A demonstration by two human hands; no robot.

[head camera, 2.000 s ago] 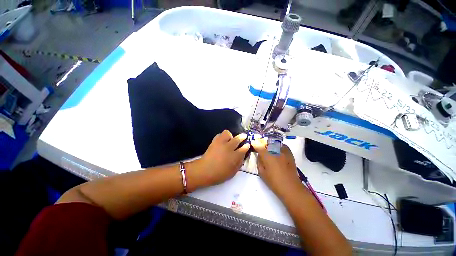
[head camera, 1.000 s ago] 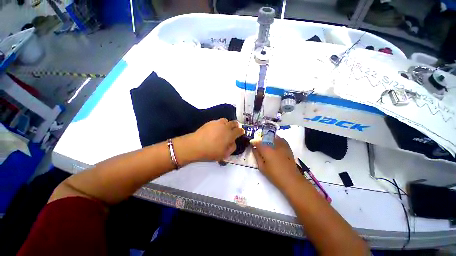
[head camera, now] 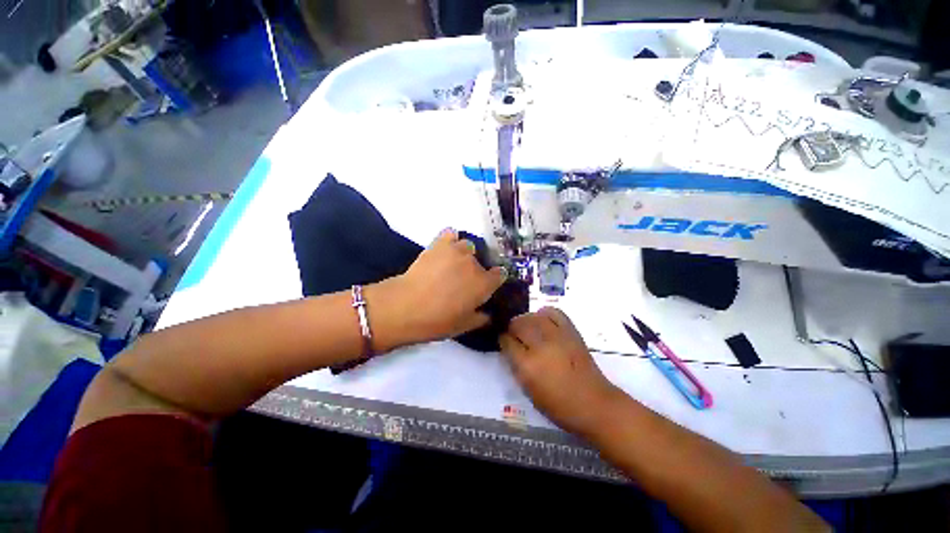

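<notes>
A black garment panel [head camera: 349,234] lies on the white table left of the needle, its narrow end at the presser foot [head camera: 518,264]. My left hand [head camera: 443,289] lies on the cloth just left of the foot, fingertips pressing it. My right hand [head camera: 552,364] is in front of the foot, its fingertips pinching the near edge of the black cloth. The fingers partly hide the cloth's end and any smaller piece there. A grey cylinder fitting [head camera: 553,273] stands right of the needle, clear of my right hand.
Thread snips [head camera: 672,364] with pink and light-blue handles lie right of my right hand, near a small black swatch [head camera: 743,350]. A rounded black piece [head camera: 690,278] lies under the JACK machine arm [head camera: 667,213]. A paper sheet [head camera: 781,130] with a metal item lies on the arm.
My right hand has moved back from the needle toward the table front and now pinches the cloth edge. The cloth's end has bunched toward the front. The view has shifted, showing the snips fully.
</notes>
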